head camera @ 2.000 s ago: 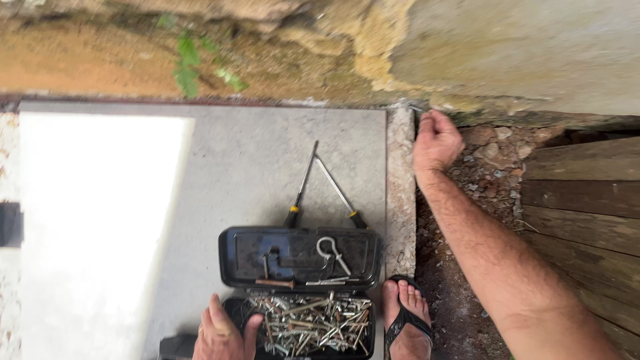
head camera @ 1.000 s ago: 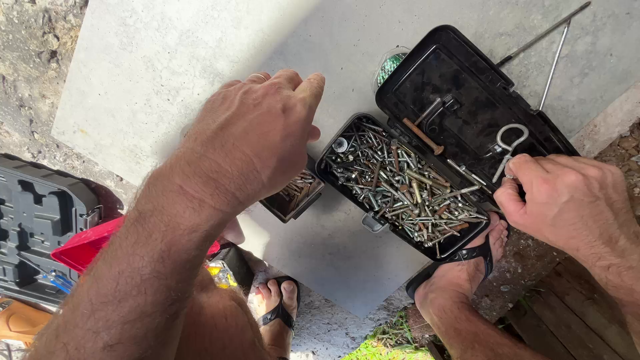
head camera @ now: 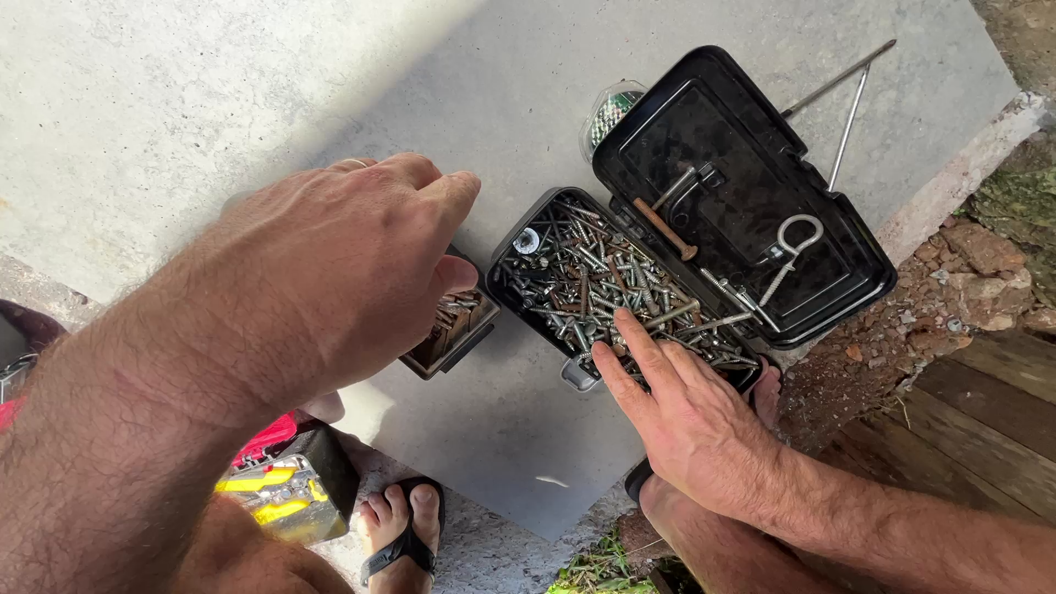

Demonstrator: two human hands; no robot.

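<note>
My right hand (head camera: 701,404) touches the pile of mixed screws (head camera: 615,276) in a black plastic case (head camera: 540,330), its fingers spread at the near edge. The case's raised lid (head camera: 742,124) lies back and holds a rusty bolt (head camera: 665,229), a screw eye (head camera: 799,235) and several loose screws. My left hand (head camera: 355,256) hovers over a smaller black box of screws (head camera: 450,355) and partly covers it; its fingertips are curled, and whether something is between them cannot be seen.
Two screwdrivers, one with its shaft (head camera: 848,128) showing, lie behind the lid. A clear round container (head camera: 610,111) stands beside it. A red and black tool box (head camera: 322,478) with yellow-handled tools is at lower left. Rubble (head camera: 932,289) and wooden boards (head camera: 990,412) border the slab's right side.
Two seconds ago my right hand was at the wall's base; a second ago it was at the lid's screws, and now it is on the pile in the case. The view has turned a lot.
</note>
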